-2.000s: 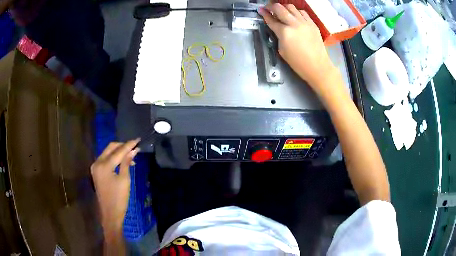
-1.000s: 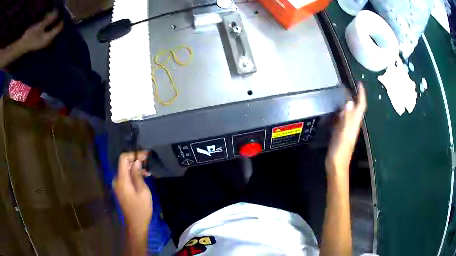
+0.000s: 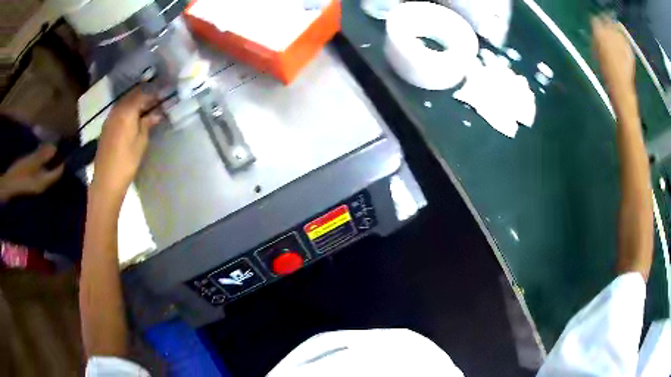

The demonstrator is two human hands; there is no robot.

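My left hand [image 3: 126, 125] is over the left part of the grey machine table [image 3: 184, 191], its fingers closed around a dark thin rod [image 3: 168, 99] that runs toward the clear fixture [image 3: 184, 110]. A second thin dark rod [image 3: 104, 110] with a small round head [image 3: 148, 74] passes beside the fingers. Blur hides which rod is held where. The slotted clamp bar [image 3: 226, 132] lies beside the fixture. My right hand [image 3: 612, 51] is far off at the upper right, over the green surface, small and blurred; its fingers cannot be made out.
An open orange-red carton [image 3: 287, 59] with white contents stands at the table's back. A tape roll [image 3: 432, 46] and torn white scrap [image 3: 504, 99] lie on the green surface [image 3: 581, 221]. The red button [image 3: 286, 262] is on the front panel. Another person's hand [image 3: 33, 173] is at left.
The view has turned toward the right. My left hand has moved up from below the machine's front onto the table. My right hand has gone from the machine's right edge to the far upper right.
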